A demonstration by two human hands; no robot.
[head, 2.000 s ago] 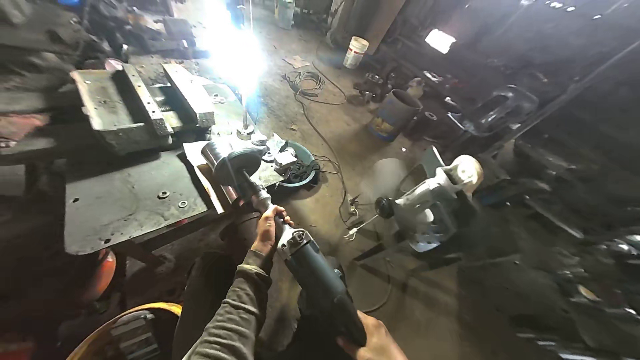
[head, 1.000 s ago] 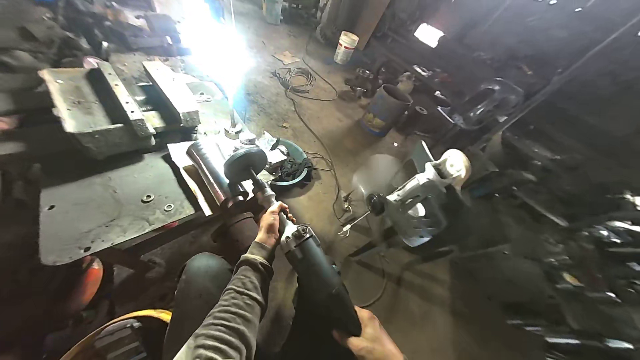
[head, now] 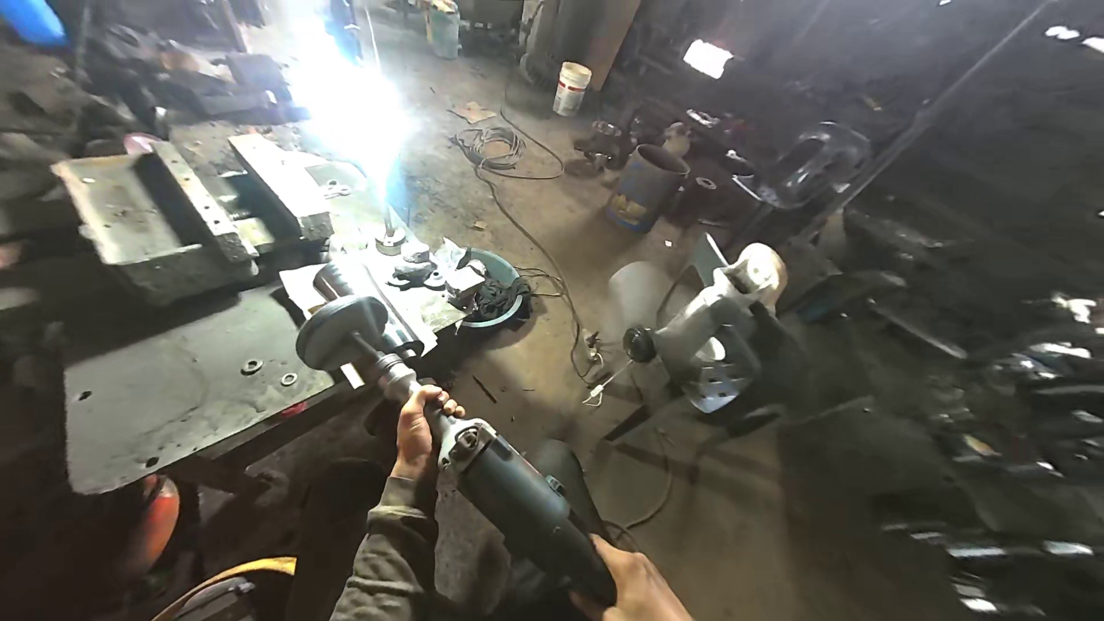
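A straight electric die grinder point(head: 526, 504) with a dark body and a metal neck runs diagonally across the lower middle. My left hand point(head: 423, 427) is closed around its neck. At the bottom edge, my right hand point(head: 634, 582) grips the rear of the body, partly cut off by the frame. The round wheel point(head: 342, 333) at the tool's tip is over a shiny metal cylinder point(head: 375, 306), which lies on a light sheet on the metal workbench point(head: 198, 379). Whether wheel and cylinder touch, I cannot tell.
Two metal washers point(head: 251, 366) and a heavy metal tray with bars point(head: 147, 267) sit on the bench. Very bright light glares behind. A basin point(head: 500, 319) holds dark material. Right of it are a plastic chair point(head: 720, 392), cables point(head: 552, 259) on the floor and a metal drum point(head: 647, 190).
The grinder's wheel has moved along the cylinder toward its near end compared with one second ago. Both hands keep their hold on the grinder.
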